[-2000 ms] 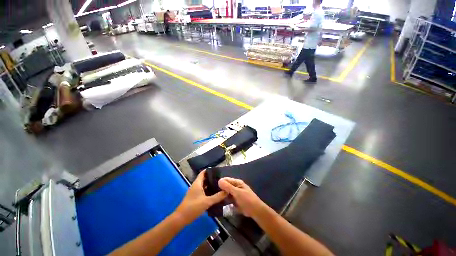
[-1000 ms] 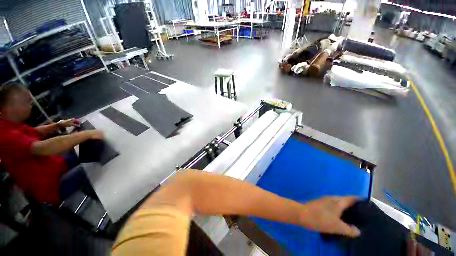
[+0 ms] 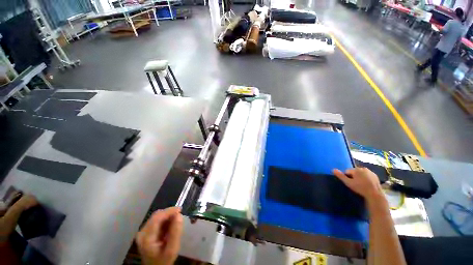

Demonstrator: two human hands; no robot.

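A dark fabric strip point(image 3: 311, 190) lies flat across the blue belt point(image 3: 306, 142), its left end near the white rollers point(image 3: 236, 150). My right hand point(image 3: 360, 182) is at the strip's upper edge toward its right end, with fingertips on the fabric. The hand and forearm hide part of that end. My left hand point(image 3: 161, 235) is off the fabric, near the lower end of the shiny shaft point(image 3: 203, 155), with its fingers curled in and nothing visible in it. A dark stack point(image 3: 441, 251) shows at the bottom right, cut off by the edge.
A tied dark bundle point(image 3: 415, 182) and blue cord point(image 3: 459, 215) lie right of the belt. Dark cut pieces point(image 3: 93, 140) lie on the grey table point(image 3: 140, 176) at left. A co-worker's hands point(image 3: 23, 207) hold dark fabric there. A stool point(image 3: 158, 67) stands behind; a person walks at upper right.
The view has swung back right from the co-worker's table. The strip now lies flat on the belt. My left hand has left the dark fabric and moved to the shaft side; my right hand has come into view.
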